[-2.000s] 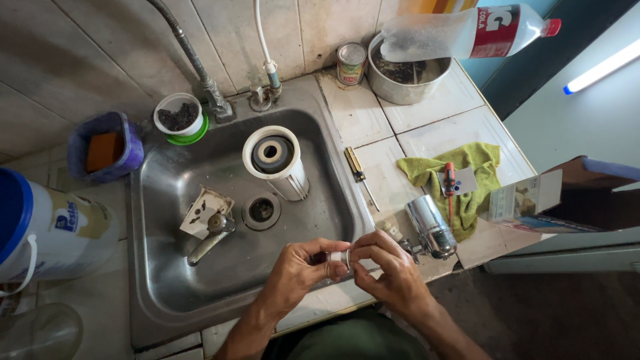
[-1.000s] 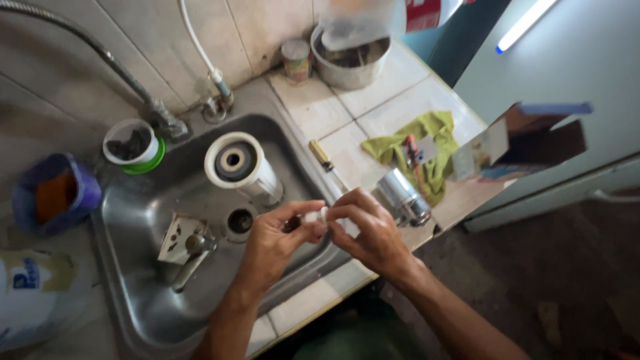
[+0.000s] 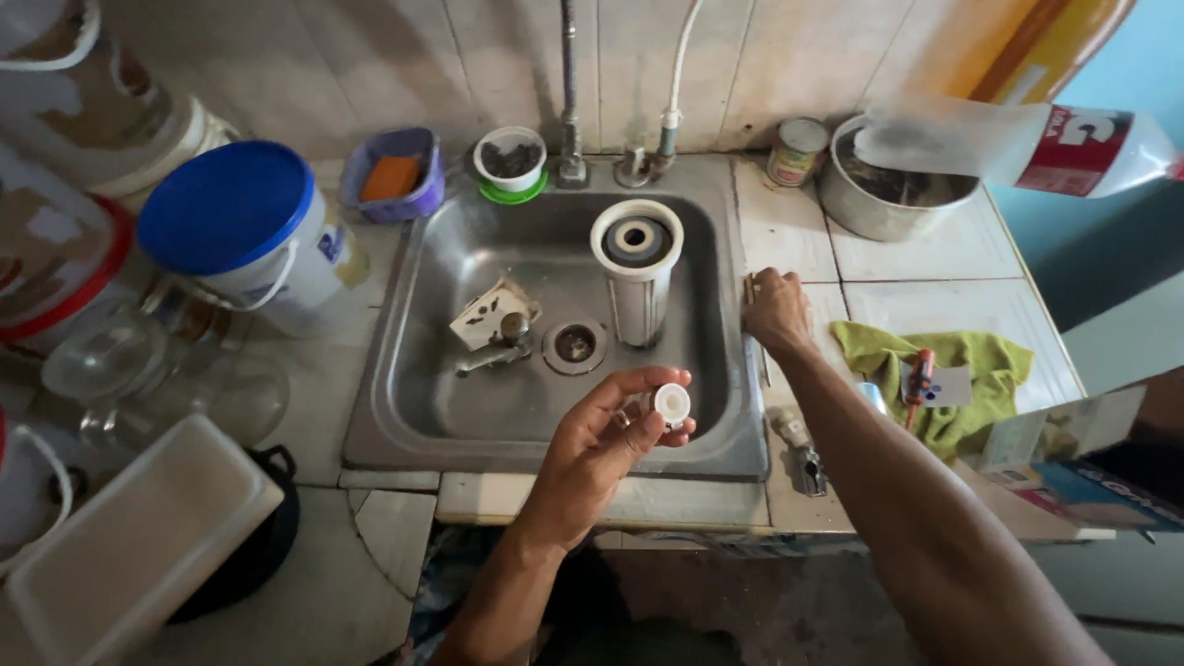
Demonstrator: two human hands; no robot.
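My left hand (image 3: 601, 444) holds a small round white plastic fitting (image 3: 672, 403) above the near edge of the steel sink (image 3: 444, 444). At the sink's right rim, my right hand (image 3: 779, 310) is closed around the handle of a screwdriver (image 3: 749, 289), whose shaft points toward me. A white filter housing (image 3: 638, 305) with a dark-ended cartridge inside stands upright in the sink, right of the drain (image 3: 574, 346). Left of the drain lie a metal faucet (image 3: 499, 350) and a stained white piece (image 3: 486, 310). My right forearm mostly hides a chrome cylinder on the counter.
A red-handled screwdriver (image 3: 919, 379) rests on a green cloth (image 3: 999, 361). An open box (image 3: 1064, 435) is at the right. Behind are a metal pot (image 3: 888, 217) with a plastic bottle (image 3: 999, 143) over it and a can (image 3: 796, 153). A blue-lidded bucket (image 3: 231, 208) stands left.
Both hands were together at the white fitting. My right hand has left it and moved to the screwdriver by the sink; my left hand keeps the fitting. The view has shifted left.
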